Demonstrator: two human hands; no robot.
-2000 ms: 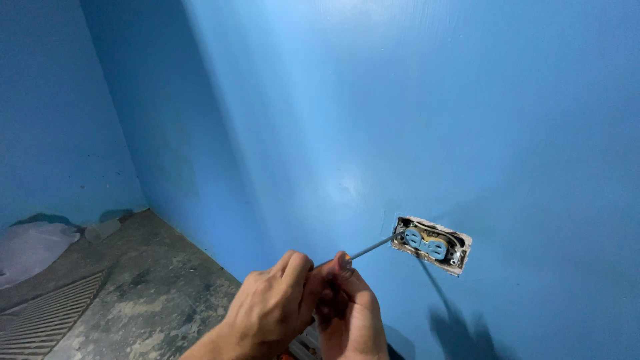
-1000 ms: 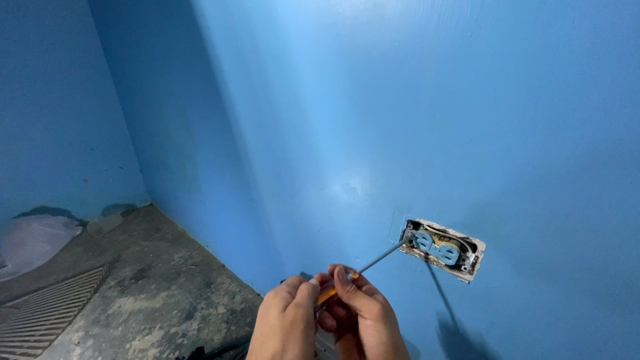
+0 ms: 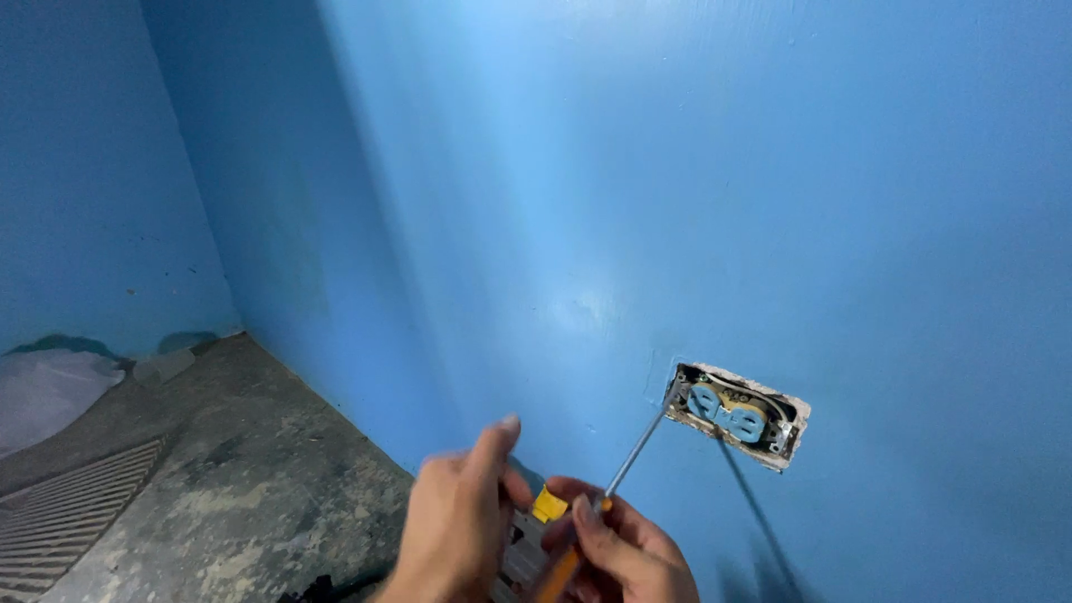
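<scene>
My right hand (image 3: 628, 553) grips a screwdriver (image 3: 559, 574) with an orange handle near the bottom centre. Its long metal shaft slants up to the right, and the tip meets the left end of a duplex electrical outlet (image 3: 727, 412). This outlet has light-blue faces and sits without a cover plate in a rough rectangular wall opening, with wires and metal mounting ears showing around it. Just left of the screwdriver handle, my left hand (image 3: 461, 511) is lifted off it, thumb raised and fingers partly curled, holding nothing visible.
Blue walls meet at a corner on the left. On the concrete floor (image 3: 251, 494) lie a ribbed grate or mat (image 3: 79, 511) and a pale plastic bag (image 3: 54, 394). A yellow piece (image 3: 549, 505) and a grey object (image 3: 523, 548) show between my hands, partly hidden.
My left hand has let go of the screwdriver and moved left of it. My right hand still holds the screwdriver, with its tip remaining at the outlet's left end.
</scene>
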